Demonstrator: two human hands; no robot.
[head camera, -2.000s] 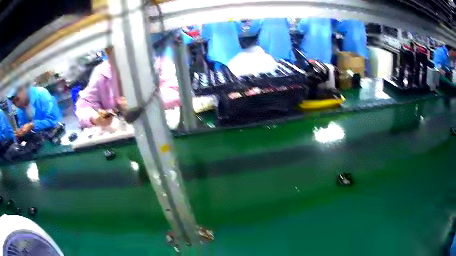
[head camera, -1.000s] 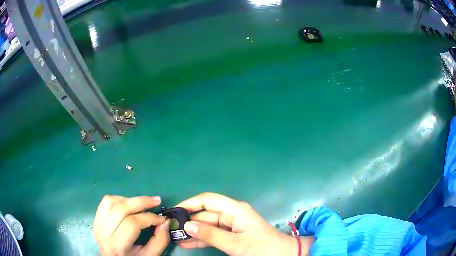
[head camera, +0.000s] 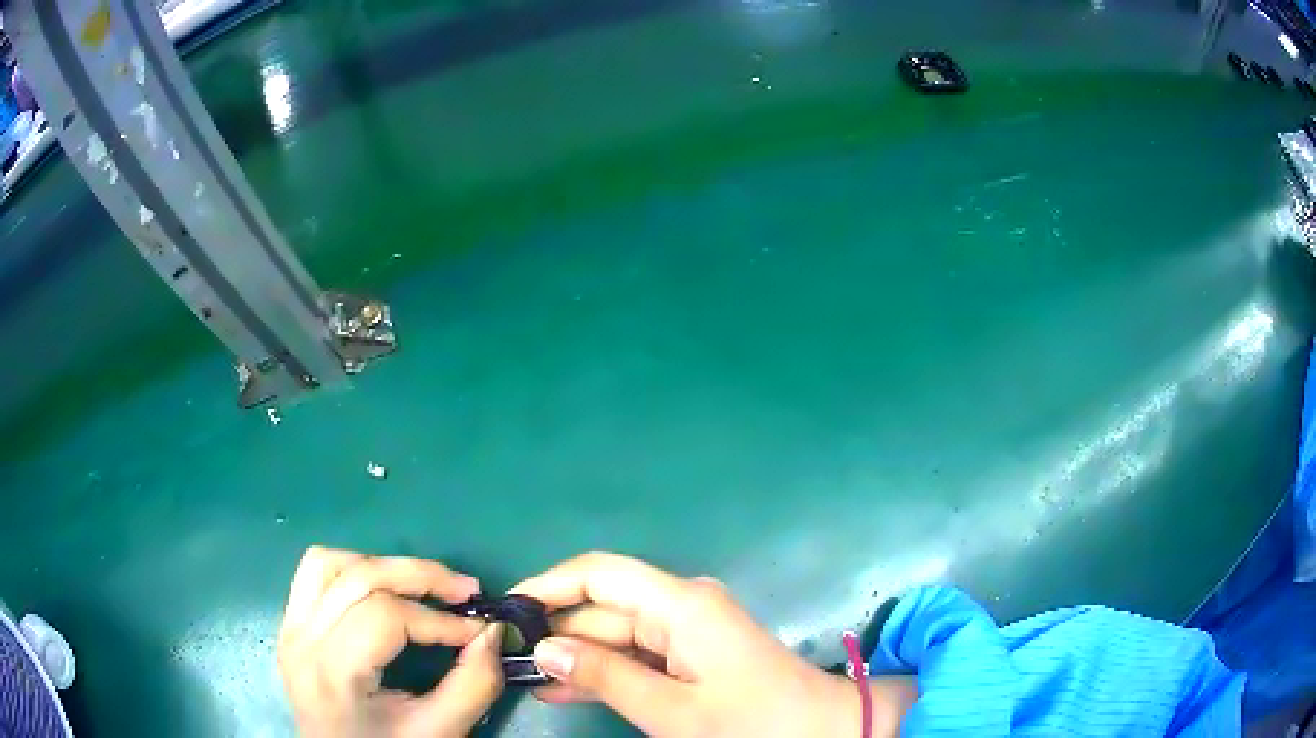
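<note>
A small black housing (head camera: 518, 621) with a gold-toned round detail inside is held between my hands at the bottom centre, above the green surface (head camera: 650, 375). My left hand (head camera: 378, 642) pinches its left edge with thumb and fingertips. My right hand (head camera: 664, 649) grips its right side, thumb at the lower edge. The fingertips hide much of the housing. Whether a small part is between the left fingertips cannot be told.
A grey post (head camera: 181, 202) with a bolted foot stands at left. White specks (head camera: 377, 470) lie near it. Another black housing (head camera: 932, 72) lies far off. A fan (head camera: 32, 670) is at lower left. A blue garment (head camera: 1270, 577) shows at right.
Both hands have come into view since the oldest frame, as the view tilted down. Since one second ago, the left fingertips have closed onto the housing's edge and the housing has tilted.
</note>
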